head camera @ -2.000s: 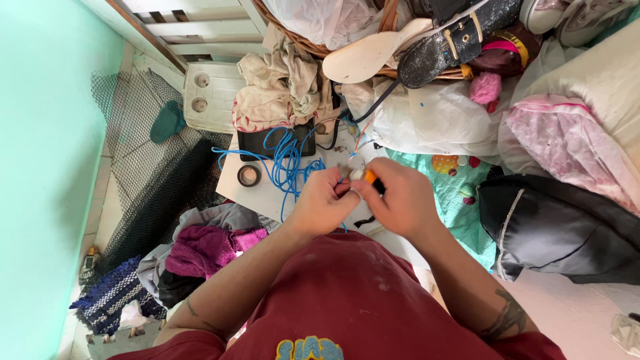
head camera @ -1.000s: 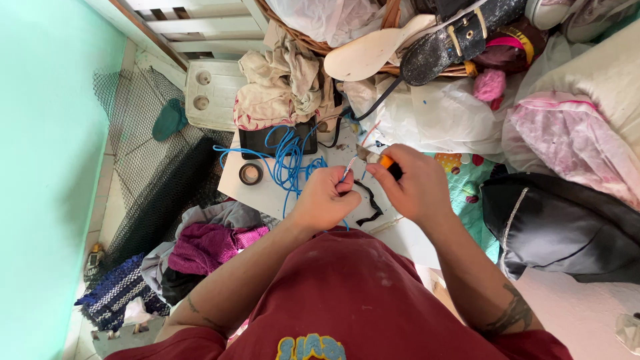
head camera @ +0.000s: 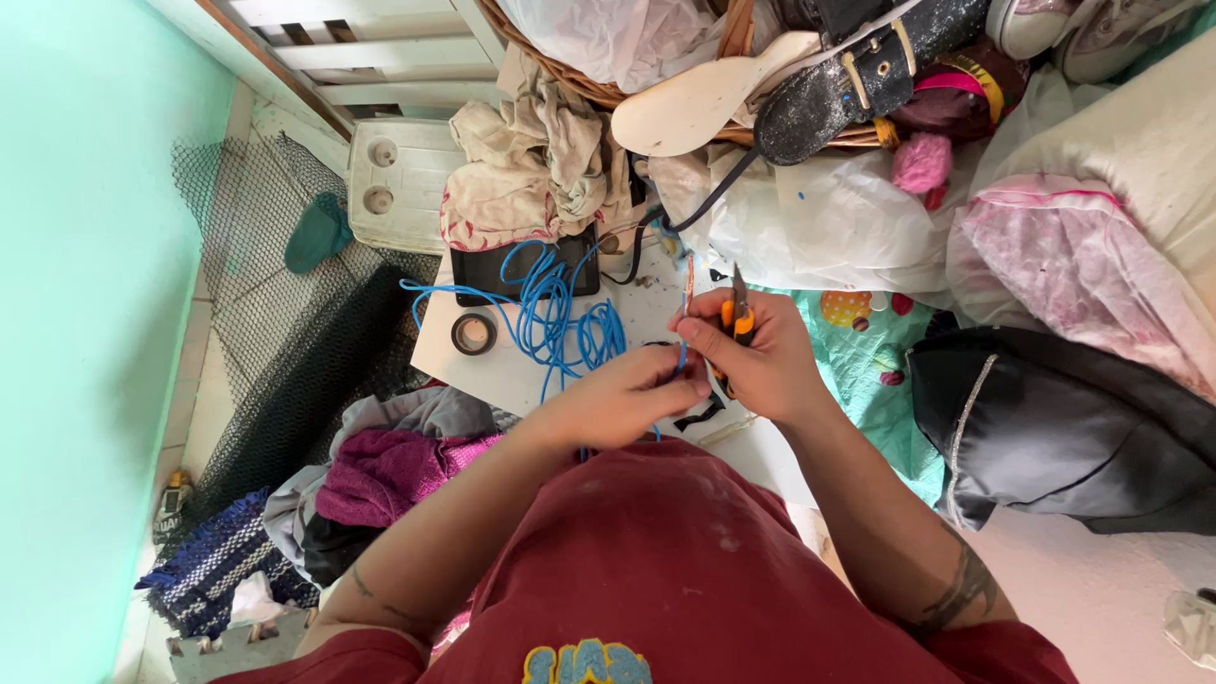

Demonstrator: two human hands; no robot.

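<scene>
My left hand (head camera: 617, 397) holds a blue insulated wire (head camera: 682, 355) near its end, between thumb and fingers. Bare copper strands (head camera: 691, 274) point up from that end. My right hand (head camera: 771, 351) pinches the same end with thumb and forefinger, and a tool with orange and black handles (head camera: 737, 321), its dark metal tip pointing up, lies in that hand. Whether it is pliers or scissors I cannot tell. A tangled coil of blue wire (head camera: 546, 318) lies left of my hands, beside a roll of black tape (head camera: 473, 333).
A white board (head camera: 442, 351) lies under the coil, with a black tray-like object (head camera: 475, 277) behind. Crumpled cloth (head camera: 537, 171), a wicker basket (head camera: 598, 92) and shoes stand farther back. Black mesh (head camera: 313, 380) and clothes (head camera: 375, 475) are at left; a black bag (head camera: 1035, 427) is at right.
Copper strands now stand up from the wire end at my fingers. The orange-handled tool, earlier held out at the wire, now sits upright in my right hand as its fingers pinch the wire.
</scene>
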